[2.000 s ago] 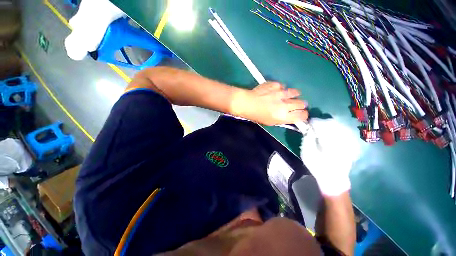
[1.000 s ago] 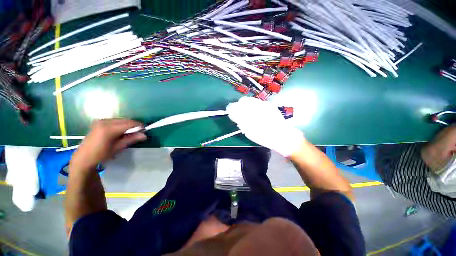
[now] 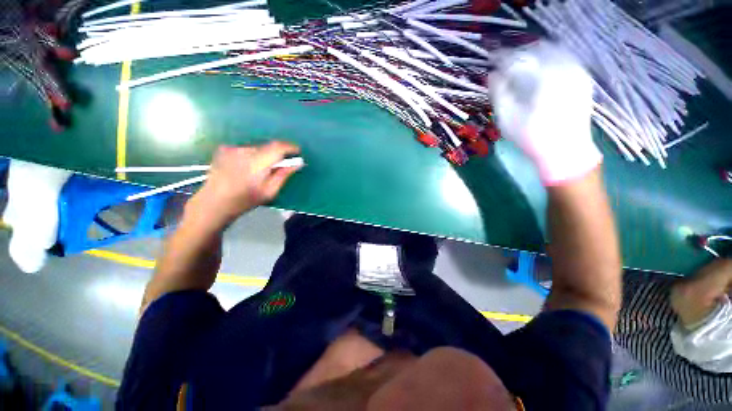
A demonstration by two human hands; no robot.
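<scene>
My bare left hand [image 3: 241,178] is closed around white tubes [image 3: 164,169] at the left front of the green mat. Two tube lengths stick out to its left, and a short end shows at the fingertips. My gloved right hand [image 3: 546,112] is raised over the right side of the harness pile [image 3: 393,76], beside its red connector housings [image 3: 473,138]. Its fingers are blurred, and I cannot tell whether it holds anything. White sleeves cover part of the twisted wires in the pile.
A fan of loose white tubes [image 3: 642,88] lies right of the harness pile. More white tubes [image 3: 180,36] lie across the yellow tape [image 3: 123,128]. Dark-and-red harnesses [image 3: 54,100] lie far left. Another person's arm [image 3: 698,305] is at the right. A blue stool [image 3: 104,213] stands left.
My right hand has moved up and right to the harness pile. The sleeved length between my hands no longer shows there. My left hand has moved slightly right and up, still with tubes.
</scene>
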